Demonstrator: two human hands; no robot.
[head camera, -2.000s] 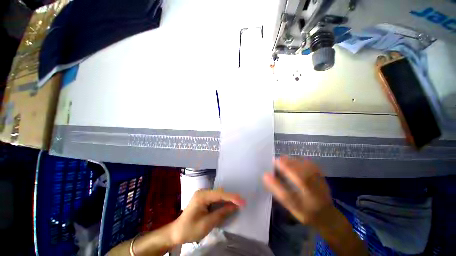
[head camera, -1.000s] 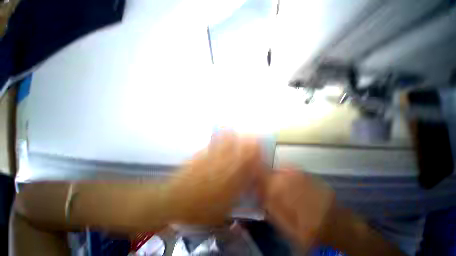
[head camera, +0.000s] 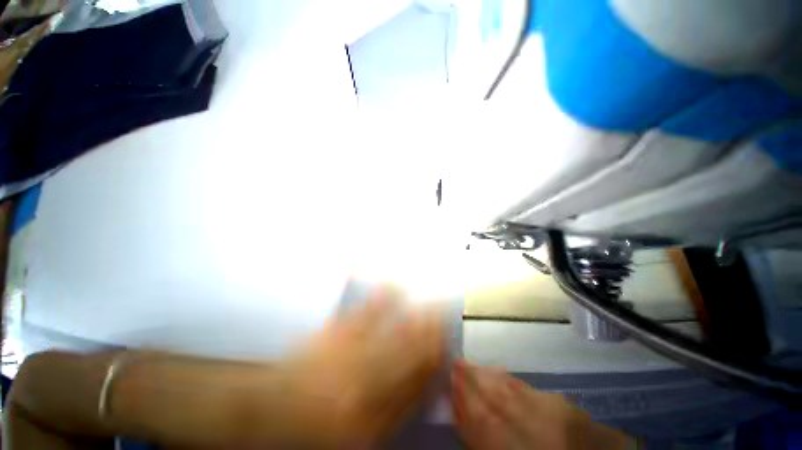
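Observation:
A pale strip, likely a collar piece (head camera: 400, 61), lies on the white table, its angled end at the top beyond the machine's needle area. Much of it blends into the glare. My left hand (head camera: 378, 356) is blurred and lies on the strip near the table's front edge; its fingers' grip cannot be made out. My right hand (head camera: 506, 409) is beside it at the strip's right edge, partly cut off by the lower rim. The sewing machine head (head camera: 633, 176), white and blue, fills the upper right, with the presser foot area (head camera: 510, 235) under it.
Dark navy fabric pieces (head camera: 105, 79) lie at the upper left. A ribbed metal knob (head camera: 602, 281) is behind a dark curved bar at the right. A phone (head camera: 725, 303) lies at the far right, partly hidden. The table's grey ruler edge (head camera: 616, 391) runs along the front.
The view has moved closer in under the machine head. Both hands have moved from the lower strip up towards the table edge, and the strip's angled end now shows at the top.

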